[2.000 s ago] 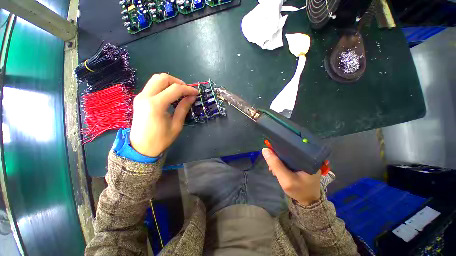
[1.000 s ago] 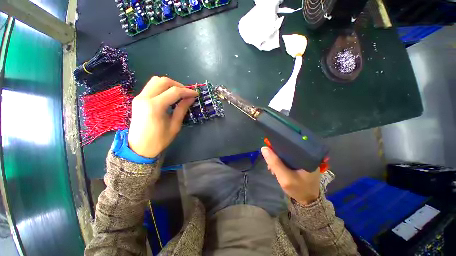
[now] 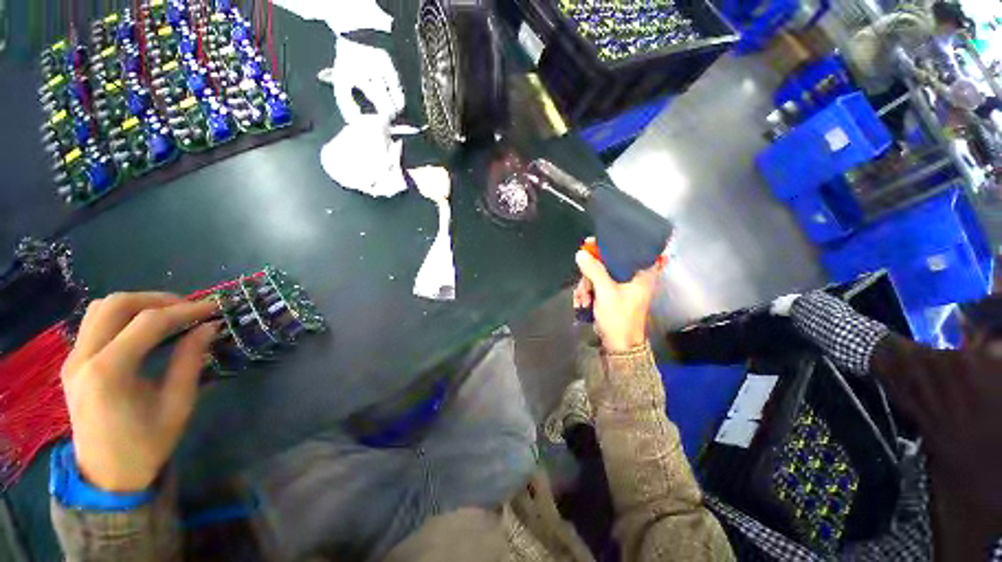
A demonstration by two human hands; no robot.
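My left hand (image 3: 137,379) is at the left end of a small row of circuit boards (image 3: 260,315) on the dark green mat, its fingertips pinching a red lead wire (image 3: 227,283) whose end lies over the boards. My right hand (image 3: 622,296) grips the soldering gun (image 3: 628,232) by its handle, at the right edge of the bench. The gun's metal tip points left, close to the dark solder tray (image 3: 512,200) with silvery bits. The red wire bundle (image 3: 35,397) lies left of my left hand, and the black wire bundle (image 3: 42,274) lies above it.
Finished boards (image 3: 165,93) sit at the upper left. White crumpled cloth (image 3: 368,121), a white strip (image 3: 436,236) and a fan (image 3: 442,71) stand right of them. Black crates (image 3: 615,55) of boards and blue bins (image 3: 830,148) are beyond. Another person's checked sleeve (image 3: 837,329) reaches over a crate at right.
The view has swung right. My right hand has moved the gun away from the boards to beside the solder tray. My left hand is still at the boards with the red wire. Another person now shows.
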